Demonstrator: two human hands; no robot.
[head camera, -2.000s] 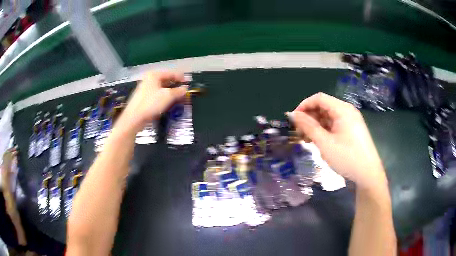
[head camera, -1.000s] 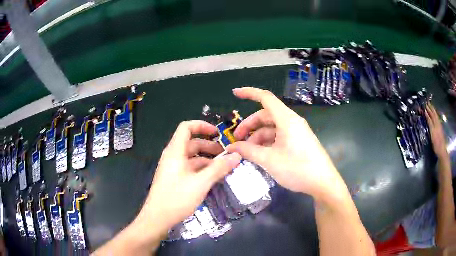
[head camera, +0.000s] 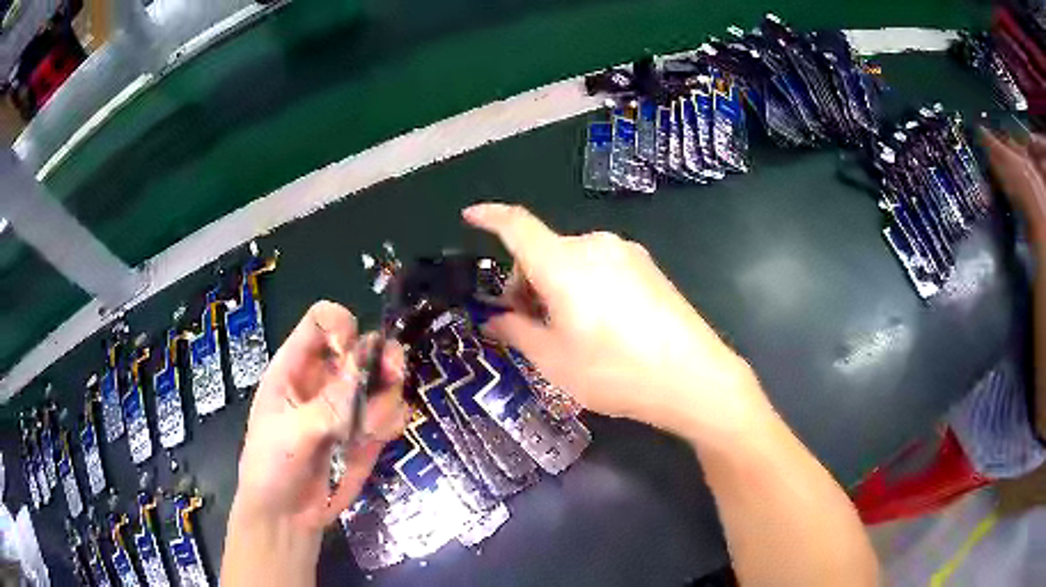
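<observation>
My left hand (head camera: 310, 413) holds a phone mainboard (head camera: 351, 427) nearly edge-on, so it shows as a thin dark strip along the fingers. My right hand (head camera: 619, 327) is over the top right of the working pile, index finger stretched out up and left. Its thumb and other fingertips are near the dark top ends; whether they grip anything is hidden. The working pile of boards (head camera: 482, 419) fans out under and between my hands, silver ends toward me, blue parts with thin pale zigzag lines above. A dark flat piece (head camera: 442, 287) lies between my hands at the pile's top.
Laid-out boards (head camera: 207, 355) stand in two slanted rows at left. Stacked boards (head camera: 688, 132) overlap along the pale rail (head camera: 344, 201), with another group (head camera: 931, 201) at right. Another person's hand (head camera: 1015, 172) is at the right edge. A grey post (head camera: 69, 229) is upper left.
My hands, together over one board a second ago, have moved apart. My left hand has turned and now holds a board edge-on. More of the pile shows. The view has shifted and tilted.
</observation>
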